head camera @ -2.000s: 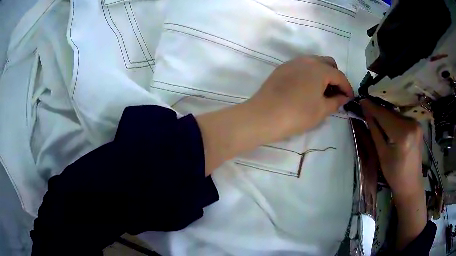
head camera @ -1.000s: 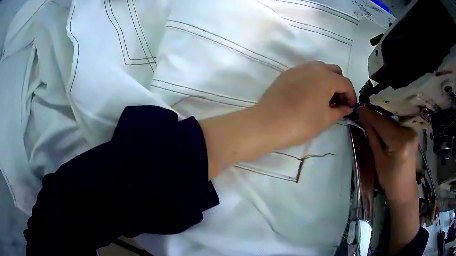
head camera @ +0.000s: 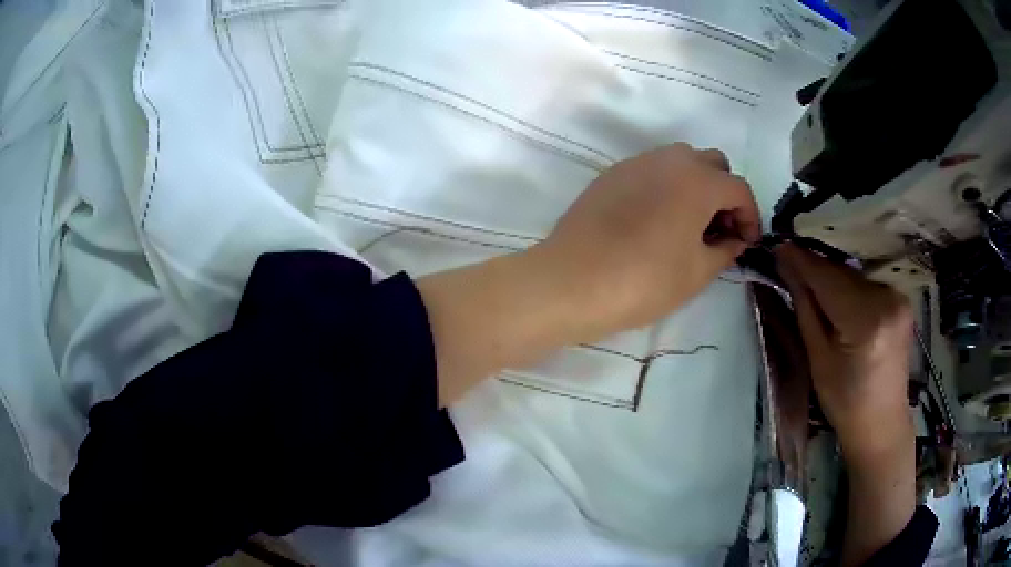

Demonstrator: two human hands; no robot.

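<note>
My left hand (head camera: pixel 654 238) reaches across the white denim jacket (head camera: pixel 443 144), its thumb and fingers pinched together at the needle area. My right hand (head camera: pixel 848 332) comes up from the lower right, its fingertips meeting the left ones. A tiny dark part (head camera: pixel 765 246) shows between the fingertips; it is too small and covered to tell its shape or which hand holds it. The sewing machine head (head camera: pixel 904 100) is just above and right of the hands. The jacket shows dark double stitch lines and a pocket with a loose thread end.
A shiny curved metal folder (head camera: pixel 785 415) runs down between the jacket and my right forearm. Dark machine parts and thin cables (head camera: pixel 937 388) lie along the right edge. A blue-edged item (head camera: pixel 826 13) shows at the top right.
The whole view has shifted slightly, so the jacket, machine and hands sit a little further left. Both hands keep their fingertips together at the same spot by the needles.
</note>
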